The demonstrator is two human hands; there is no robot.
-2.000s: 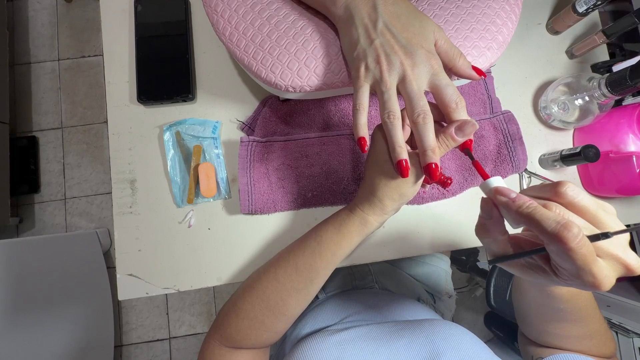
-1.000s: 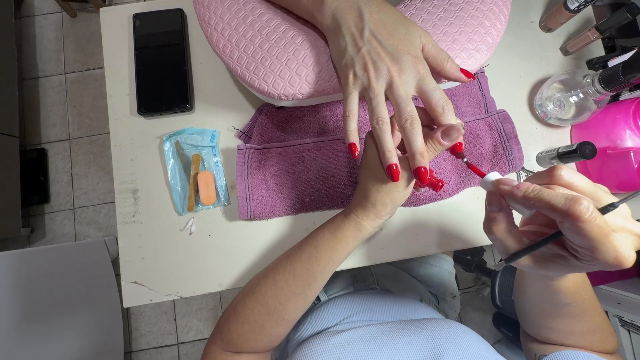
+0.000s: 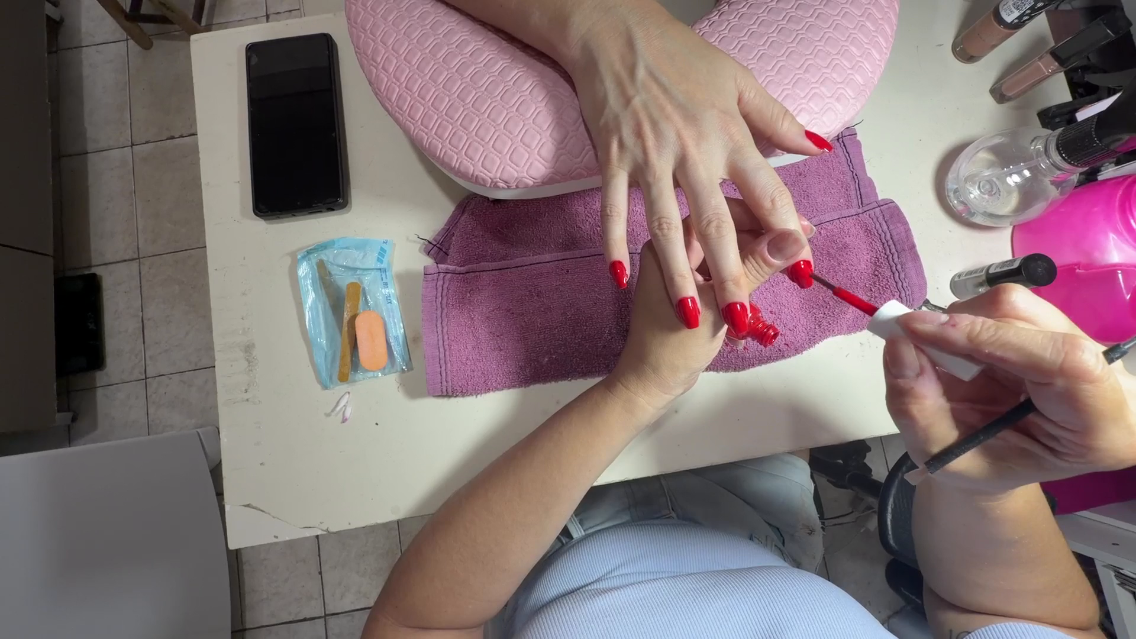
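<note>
My left hand point(image 3: 679, 306) lies palm up under another person's hand point(image 3: 666, 115), its thumb against that person's index finger. It also holds a red nail polish bottle point(image 3: 761, 328), mostly hidden by the fingers. The white cap point(image 3: 923, 342) of the polish brush is pinched in my right hand point(image 3: 1012, 390); the brush point(image 3: 843, 293) touches the red nail point(image 3: 800, 273) of the index finger. A thin dark tool point(image 3: 981, 435) also sits between fingers of my right hand. Beneath is a folded purple towel point(image 3: 532, 328).
A pink padded hand rest point(image 3: 479, 98) supports the person's wrist. At left are a black phone point(image 3: 297, 124) and a blue plastic packet point(image 3: 355, 311) with a nail file and an orange block. A clear bottle point(image 3: 998, 182), a pink container point(image 3: 1078, 257) and several cosmetic tubes stand or lie at right.
</note>
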